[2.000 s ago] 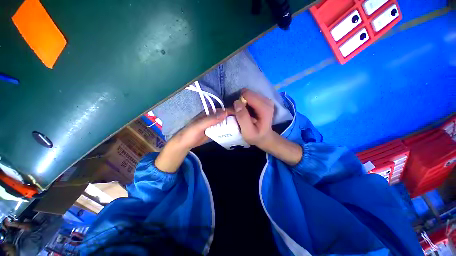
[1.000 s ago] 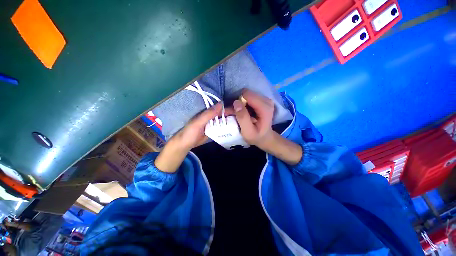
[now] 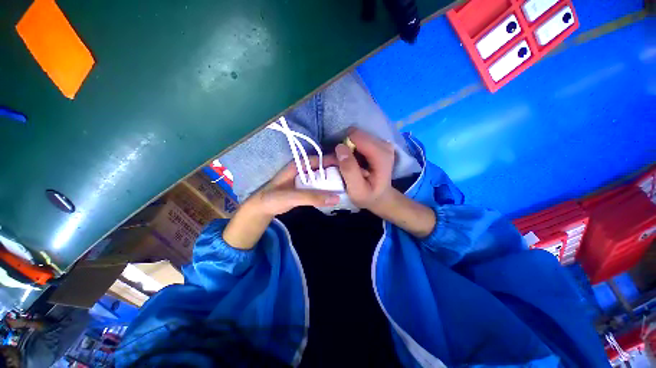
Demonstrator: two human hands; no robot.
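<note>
A white unit [image 3: 321, 180] is held over my lap, with several thin white cables [image 3: 296, 144] coming out of its upper edge and crossing near the bench edge. My left hand [image 3: 284, 192] grips the unit from the left, its thumb lying across the face. My right hand [image 3: 368, 169] is closed at the unit's right side and pinches a small beige-gold part [image 3: 349, 146] between thumb and finger. The fingers hide the unit's right end and most of the small part.
On the green bench [image 3: 165, 93] lie an orange sheet [image 3: 56, 47], a blue stick [image 3: 12, 113] and a black oval piece [image 3: 60, 200]. A red tray [image 3: 480, 74] with white units is at upper right. Cardboard boxes [image 3: 176, 230] stand below the bench; red trays [image 3: 618, 237] are stacked at right.
My left thumb has moved down from the cable edge onto the unit's face, and the cable bases now show. My right hand has barely moved.
</note>
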